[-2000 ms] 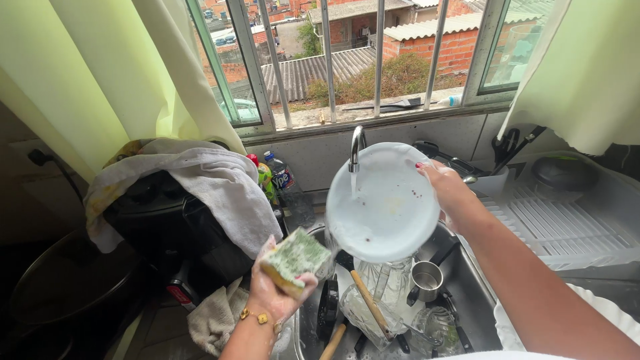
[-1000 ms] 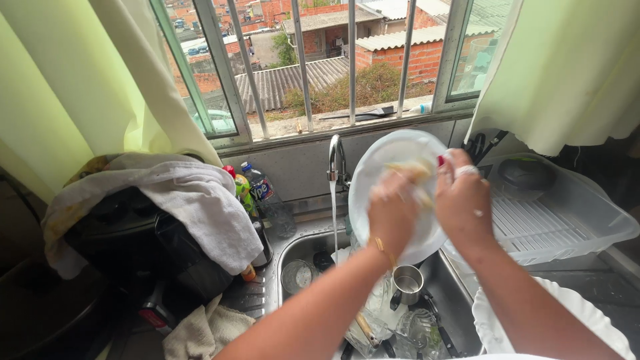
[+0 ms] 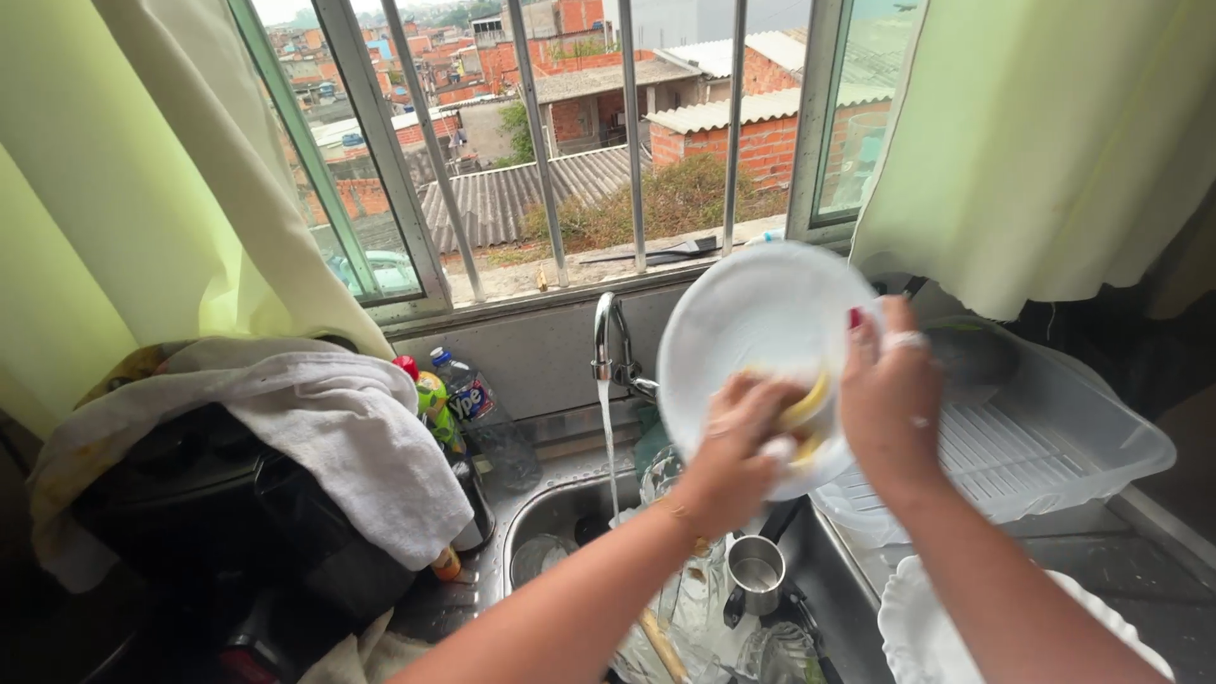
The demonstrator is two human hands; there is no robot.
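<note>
My right hand grips the right rim of a white plate, which is tilted up above the steel sink. Pressed against the plate's face is a yellow sponge, blurred by motion, in my left hand. Water runs from the chrome faucet just left of the plate. Below my hands the sink holds a small metal cup, glassware, a wooden handle and dark-handled utensils. My left forearm hides part of the basin.
A translucent dish rack with a dark lidded item stands right of the sink, a scalloped white dish in front of it. On the left, a white towel drapes a black appliance, beside bottles. A barred window is behind.
Two seconds ago my left hand held the sponge apart from the plate, left of it; now the sponge is against the plate. The plate remains in my right hand.
</note>
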